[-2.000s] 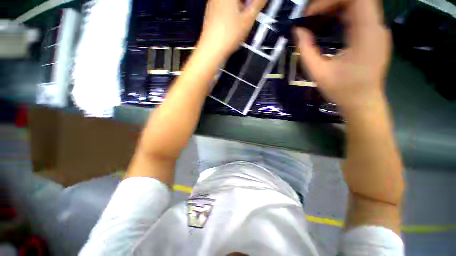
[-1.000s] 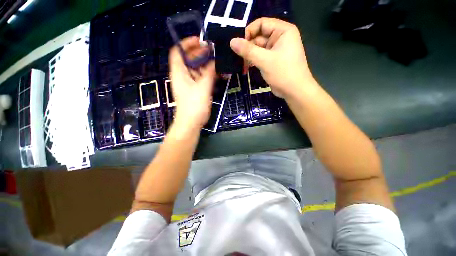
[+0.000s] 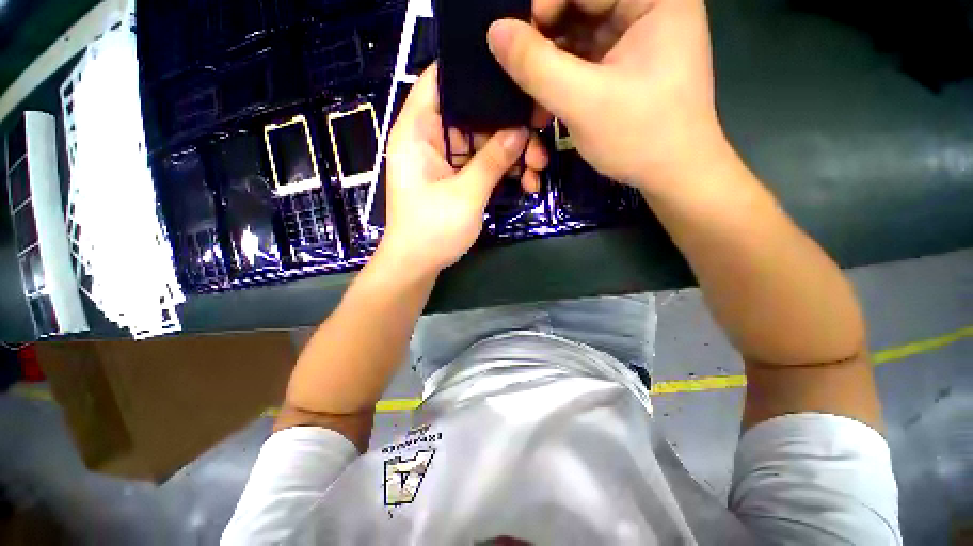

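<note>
A plain black adhesive piece (image 3: 482, 66) is held upright near the top of the view. My right hand (image 3: 619, 85) grips its right side between thumb and fingers. My left hand (image 3: 443, 187) is just below, its fingers around the lower end of a black front housing (image 3: 459, 144), mostly hidden behind the adhesive piece. Whether the two parts touch is unclear. Part of a white-edged die-cut sticker sheet (image 3: 388, 128) shows left of my left hand, lying slanted across the black blister tray (image 3: 187, 171).
Housings with cream window frames (image 3: 291, 156) sit in the tray. Left of it lie white spent backing sheets (image 3: 120, 203) and a stack of sticker sheets (image 3: 53, 229). Black scraps (image 3: 907, 37) are at the upper right. A cardboard box (image 3: 160, 405) stands below left.
Since one second ago, my left hand has brought the housing rightward, behind the adhesive piece. Two seconds ago, my hands were at the sticker sheet. The camera view has also shifted.
</note>
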